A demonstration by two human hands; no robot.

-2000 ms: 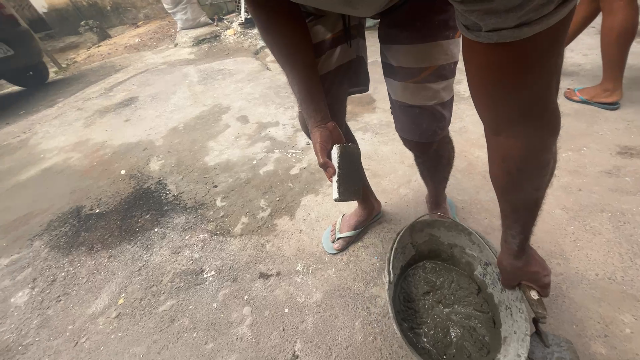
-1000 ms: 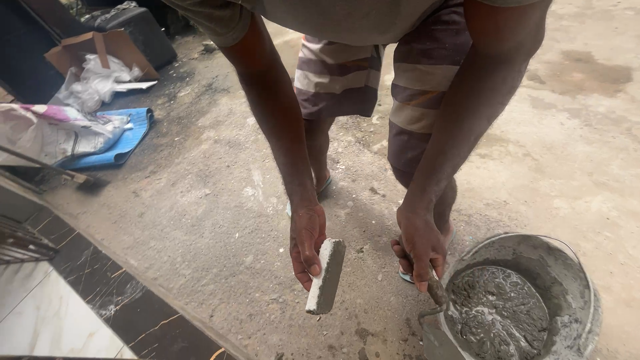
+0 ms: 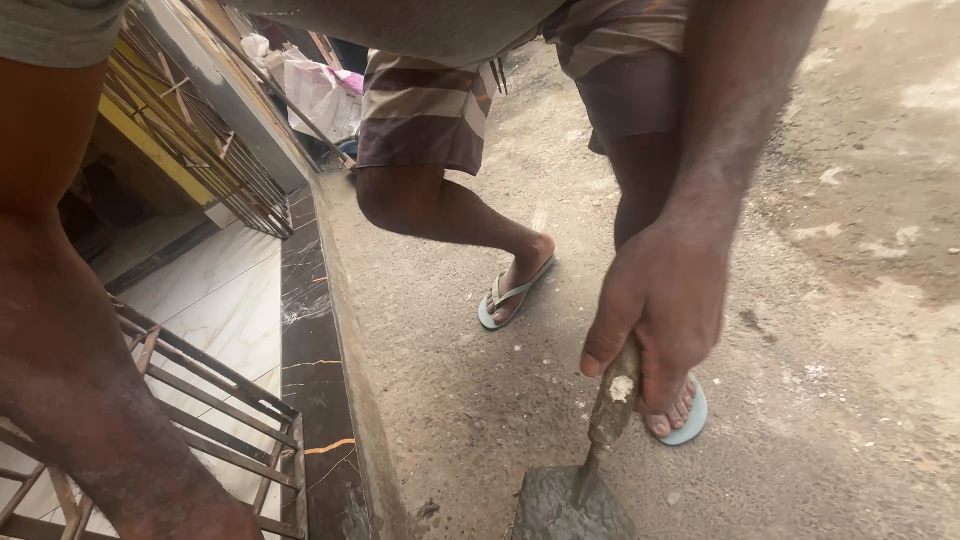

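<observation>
My left hand [image 3: 664, 307] grips the wooden handle [image 3: 616, 397] of a mason's trowel, right of centre, with the thumb along one side. The trowel's blade [image 3: 574, 506] points down and is smeared with grey mortar; the bottom edge cuts it off. My right forearm [image 3: 67, 390] comes down the left side over a metal grille, and its hand lies beyond the bottom edge, so what it holds is hidden. The mortar bucket and the small block from before are out of view.
My feet, in flip-flops [image 3: 517, 296], stand on rough concrete ground [image 3: 450, 390]. At left a dark stone sill [image 3: 311, 315] borders white tiles [image 3: 225, 300]. Metal grilles [image 3: 217, 420] stand over the tiles. A plastic sack [image 3: 319, 94] lies behind, near a long pole [image 3: 262, 75].
The view has turned and shifted strongly toward the tiled doorway. The bucket has left view. My left hand held the trowel at the bucket; now the trowel shows over the ground. My right hand, with the block, has left view.
</observation>
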